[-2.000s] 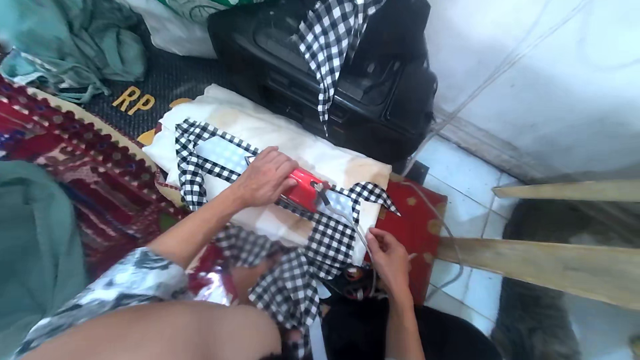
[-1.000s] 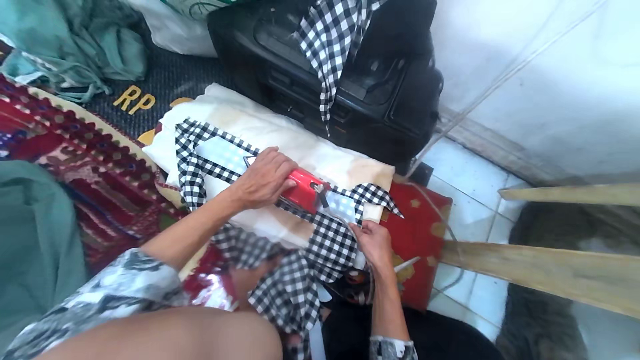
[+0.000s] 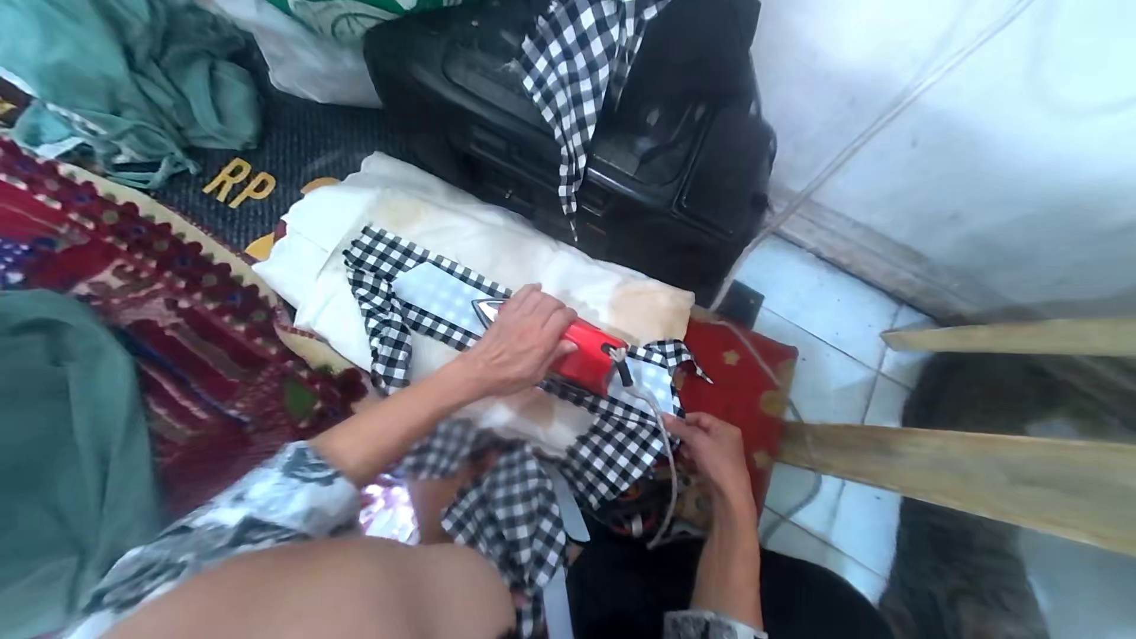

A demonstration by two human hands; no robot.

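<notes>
My left hand is closed around the handle of a red electric iron, whose metal tip points left. Under the iron lies black-and-white checked fabric with a pale strip on it, spread over a folded white cloth pad. Close to the strip's right end, my right hand has its fingertips at the edge of the checked fabric, beside the iron's cord. Whether these fingers pinch the fabric cannot be made out.
A black printer-like machine stands behind the pad, with a checked piece draped over it. Wooden legs reach in from the right over floor tiles. A red patterned rug and green cloth lie left.
My right hand was lower on the right two seconds ago with a light-coloured piece at its fingers; it has moved up to the fabric's edge. The left hand has stayed on the iron.
</notes>
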